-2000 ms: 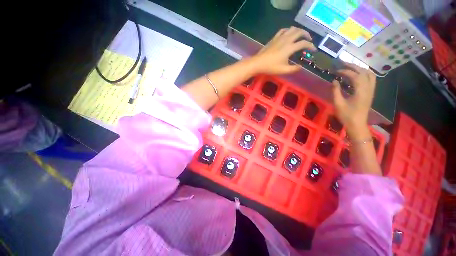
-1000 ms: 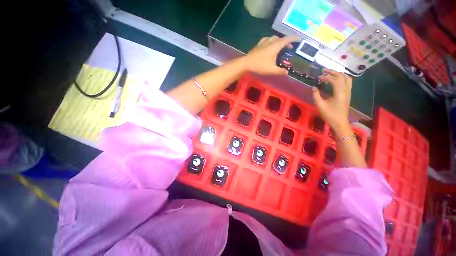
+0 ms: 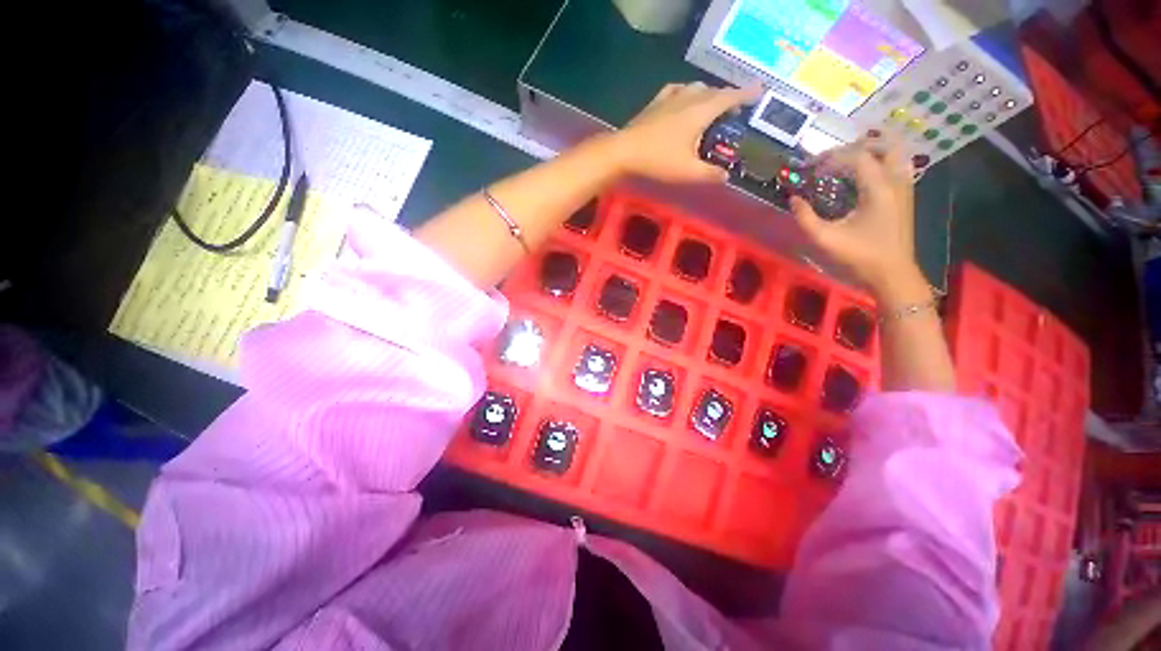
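My left hand point(image 3: 681, 131) holds a dark smartwatch point(image 3: 724, 146) with a small red mark lit on its screen, at the ledge before the tester. My right hand point(image 3: 873, 210) holds another smartwatch point(image 3: 830, 193), its screen showing small icons, with a green light beside it. Part of each watch is hidden by fingers. Below lies a red tray point(image 3: 624, 509) with rows of square pockets. Its upper rows hold dark-screened watches point(image 3: 666, 322); its lower rows hold watches with white or green face icons point(image 3: 656, 390). Several front pockets are empty.
A white tester point(image 3: 936, 115) with a colourful screen stands behind the hands, a small white device point(image 3: 779, 117) before it. A second red tray point(image 3: 1019, 382) lies right. Record sheets point(image 3: 191, 274), a pen point(image 3: 285, 248) and a black cable point(image 3: 242, 238) lie left.
My right hand has moved up and turned over its watch, whose screen now shows icons. My left hand still holds its watch. The view has shifted slightly.
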